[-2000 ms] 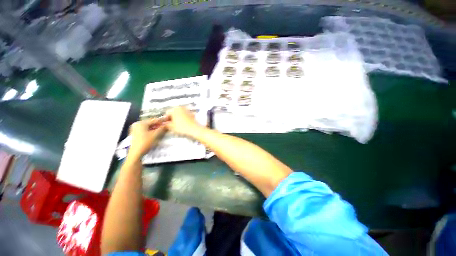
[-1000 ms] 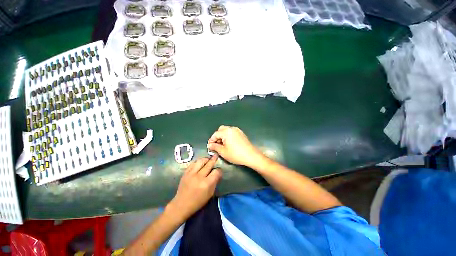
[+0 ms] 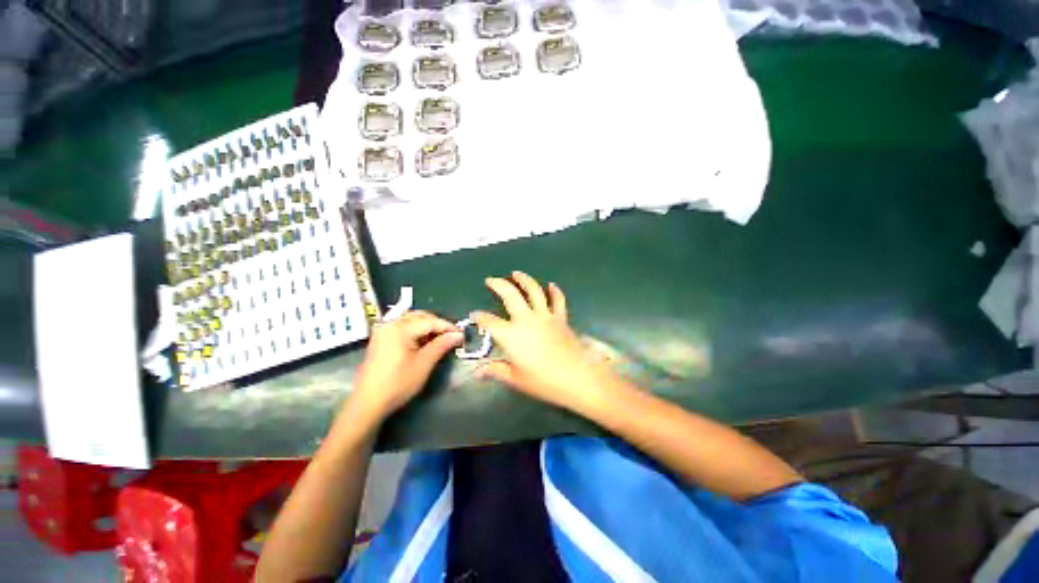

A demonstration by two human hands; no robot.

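A silver rounded-square watch case frame [image 3: 474, 338] with an open centre lies on the green bench in front of me, between my hands. My left hand [image 3: 399, 359] is at its left side, thumb and forefinger pinched together at the frame's upper left edge; whether a small part is between them is too small to tell. My right hand [image 3: 547, 353] is at its right side, with the thumb near the lower edge and the other fingers spread, the forefinger at the upper right. The white parts board [image 3: 299, 298] with rows of tiny dark and yellow parts lies to the left.
A white liner [image 3: 638, 137] holding rows of metal frames [image 3: 438, 115] lies behind my hands. A blank white board [image 3: 91, 353] is at far left. A curled white strip [image 3: 401, 303] lies by the parts board. White sheets are at far right, red stools [image 3: 171, 530] below the bench.
The view has shifted left. My hands, earlier close together right of the frame, are now on either side of it. My right hand has opened its fingers; my left has moved to the frame's left side.
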